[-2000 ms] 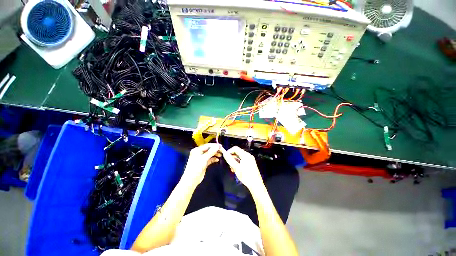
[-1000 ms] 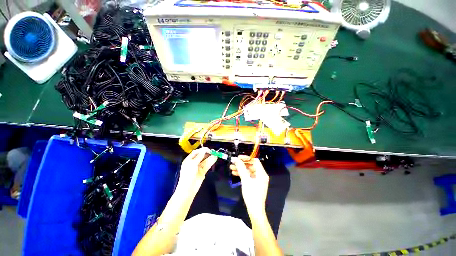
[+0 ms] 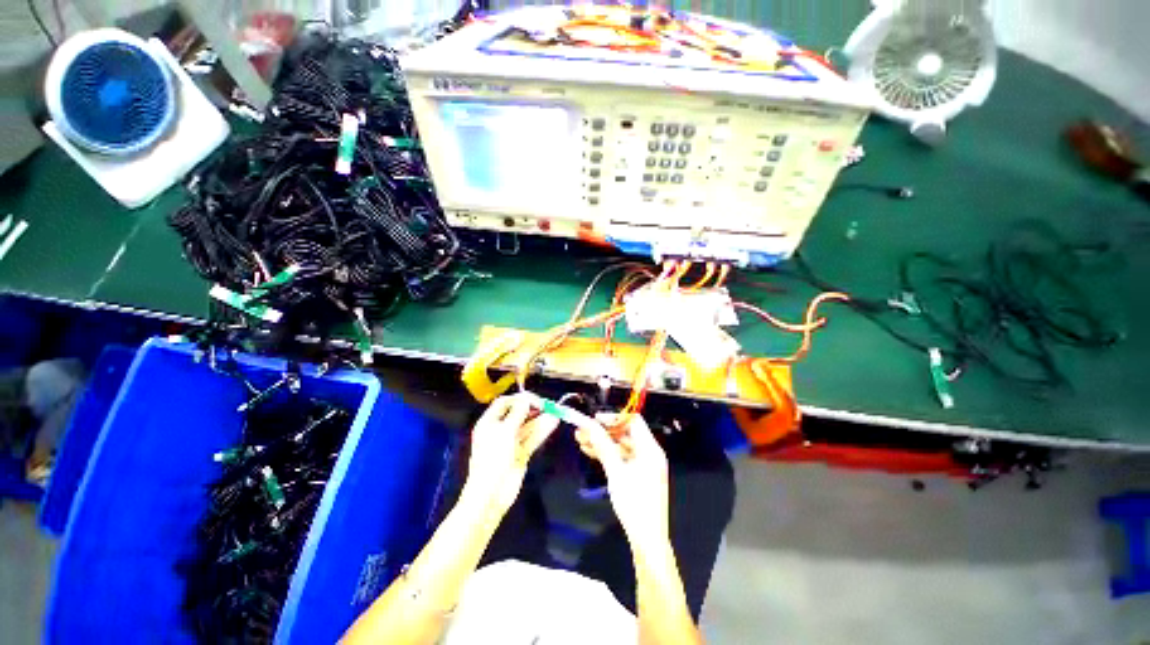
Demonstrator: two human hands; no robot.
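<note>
My left hand (image 3: 507, 435) and my right hand (image 3: 621, 441) are close together just below the yellow-orange fixture strip (image 3: 580, 358) at the bench edge. A cable end with a green-and-white label (image 3: 552, 408) spans between my fingertips; both hands hold it. Orange test leads (image 3: 641, 378) run from the tester front down over the strip towards my hands. The exact connectors between my fingers are too small and blurred to tell. The beige cable tester (image 3: 738, 164) with its pale screen stands behind the strip.
A pile of black cables (image 3: 315, 189) lies on the green bench at left. A large blue bin (image 3: 139, 504) with black cables is left of my lap. Loose black cables (image 3: 1009, 309) lie at right. A blue-bladed fan (image 3: 116, 98) and a white fan (image 3: 928, 63) stand behind.
Since one second ago my hands have drawn closer together around the labelled cable end, which was more exposed between them. The view has shifted slightly. Two seconds ago the label was not visible between them.
</note>
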